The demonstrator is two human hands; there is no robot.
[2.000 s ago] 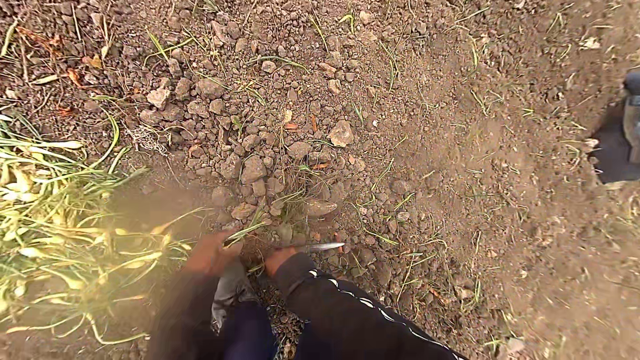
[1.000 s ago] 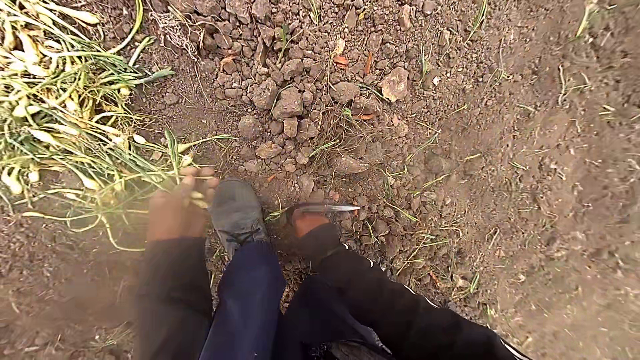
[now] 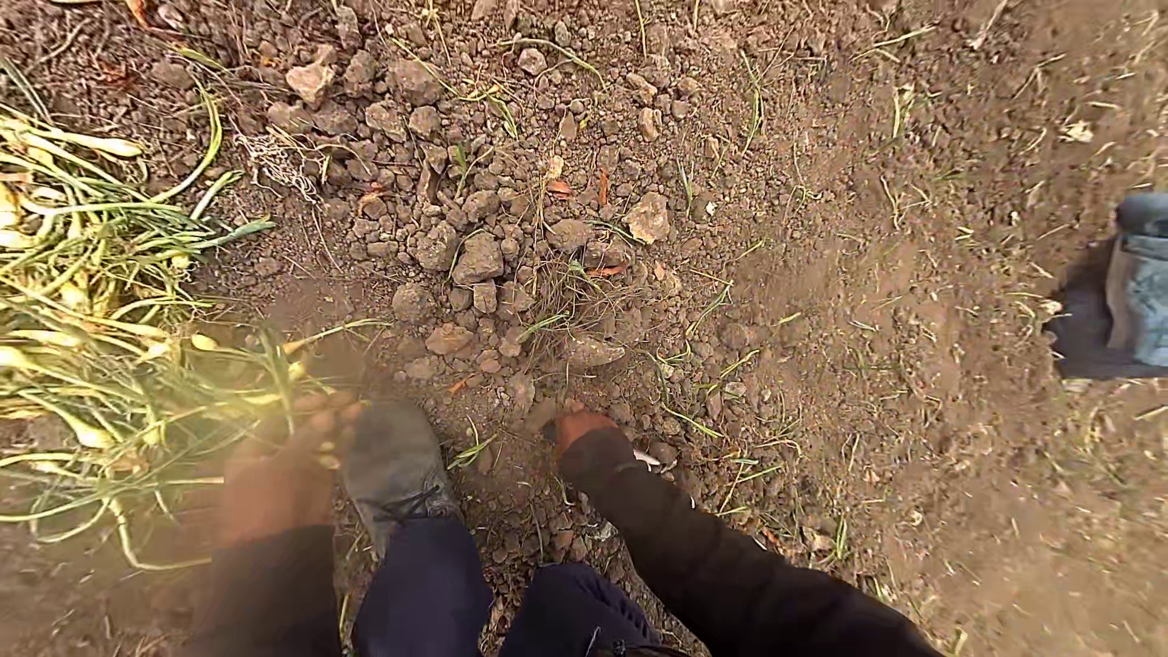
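Observation:
My left hand [image 3: 287, 474], blurred, is at the right edge of a heap of onion plants [image 3: 119, 365] with green leaves and pale bulbs. Whether its fingers hold any plants cannot be told. Beyond the grey lace-up shoe [image 3: 392, 456], my right hand [image 3: 579, 427] is low over the soil, closed around a dark handle that is mostly hidden. Part of a metal blade [image 3: 648, 458] shows beside the sleeve of that arm. A tangle of thin dry roots [image 3: 584, 301] lies on the clods just above my right hand.
Stones and clods [image 3: 479, 260] cover the middle of the ground, with a pale stone [image 3: 648, 219] among them. Loose green leaves [image 3: 721, 374] are scattered to the right. At the far right edge is a blue-grey cloth-like object [image 3: 1145, 283] with a dark part beside it.
A second ago the blade pointed right, in plain sight; now the right sleeve partly hides it. My left hand was near the shoe and root clods two seconds ago and is now by the onion heap.

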